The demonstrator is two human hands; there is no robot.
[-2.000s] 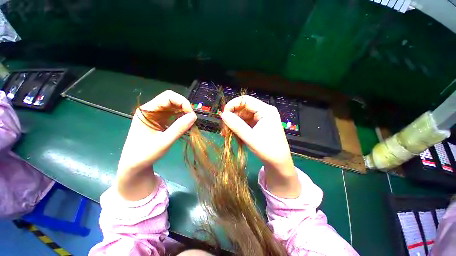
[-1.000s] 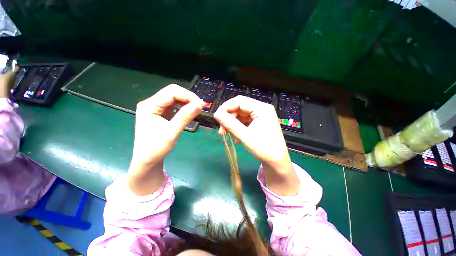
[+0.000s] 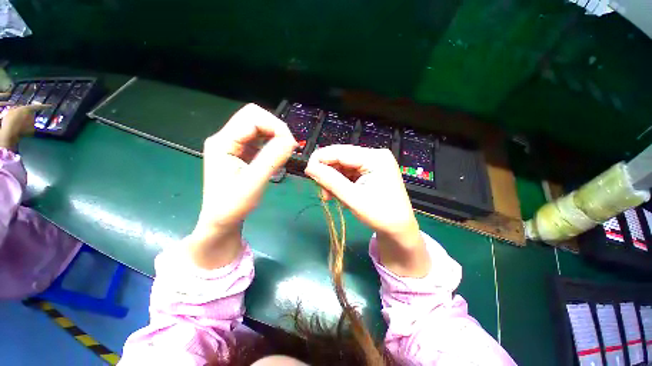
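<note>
A thin lock of brown to golden hair (image 3: 337, 250) rises from the bottom of the view to my right hand (image 3: 364, 187), whose thumb and fingers pinch its upper end. My left hand (image 3: 247, 168) is just left of it, thumb and fingertip together; whether a fine strand is between them cannot be told. The two hands are a small gap apart. Behind them a black tray (image 3: 463, 179) holds several dark phones (image 3: 417, 154) with coloured bars on their screens. My hands hide part of the tray.
The glossy green bench (image 3: 171, 207) curves across the view. A wrapped yellowish post (image 3: 590, 204) slants in at right. Another tray with white screens (image 3: 592, 332) is lower right. A neighbour's hand (image 3: 21, 121) touches a tray at far left, above a blue stool (image 3: 89, 282).
The loose wide hair between my hands has dropped away, leaving a thin lock at my right hand. My left hand has moved slightly up and right. The neighbour's hand has come over the left tray.
</note>
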